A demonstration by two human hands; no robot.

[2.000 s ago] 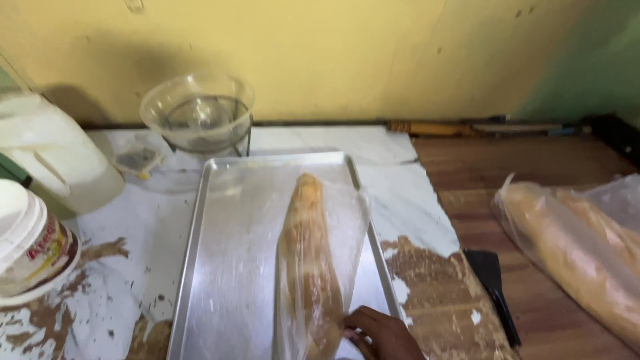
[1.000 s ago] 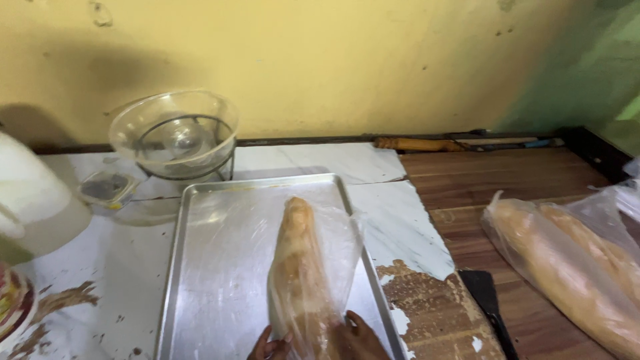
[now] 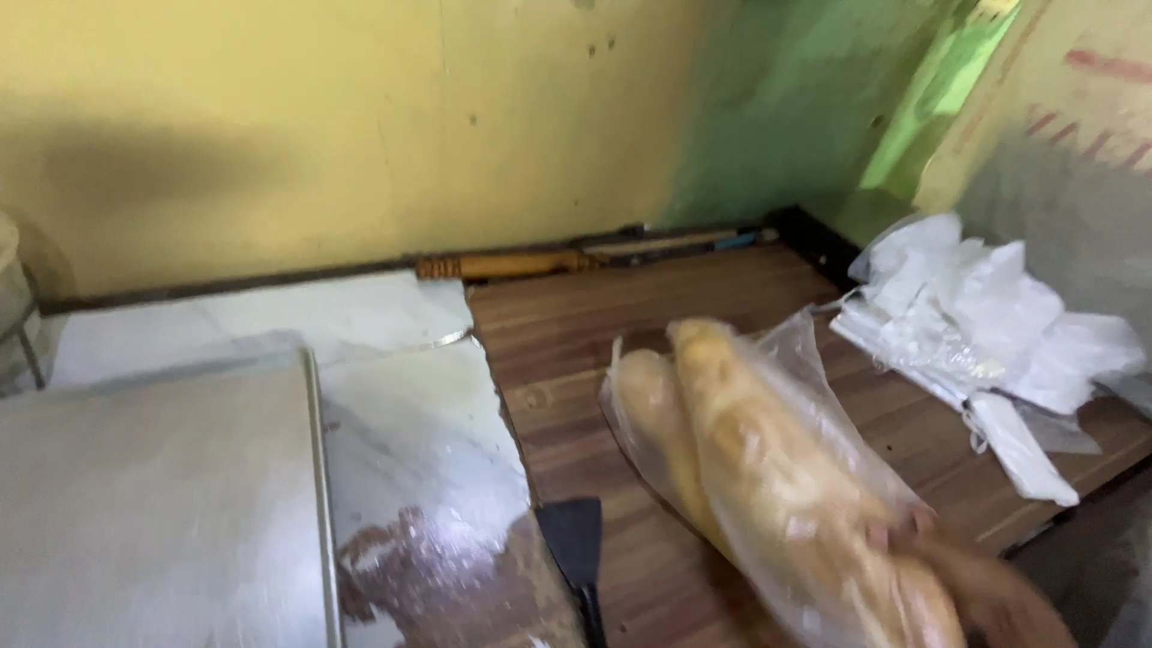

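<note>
At the lower right, my right hand, blurred, grips a long bread loaf in a clear plastic bag. That loaf lies on or just over another bagged bread loaf on the brown wood-grain tabletop. My left hand is out of the frame. The visible part of the metal baking tray at the left holds no loaf.
A black spatula lies between the tray and the loaves. Crumpled white plastic bags are piled at the right. A wooden-handled tool lies along the wall. Peeling white marbled covering has a ragged edge beside the wood.
The bagged loaf that lay on the tray has gone from there, and a bagged loaf is now in my right hand over the bread at the right. The view has swung right.
</note>
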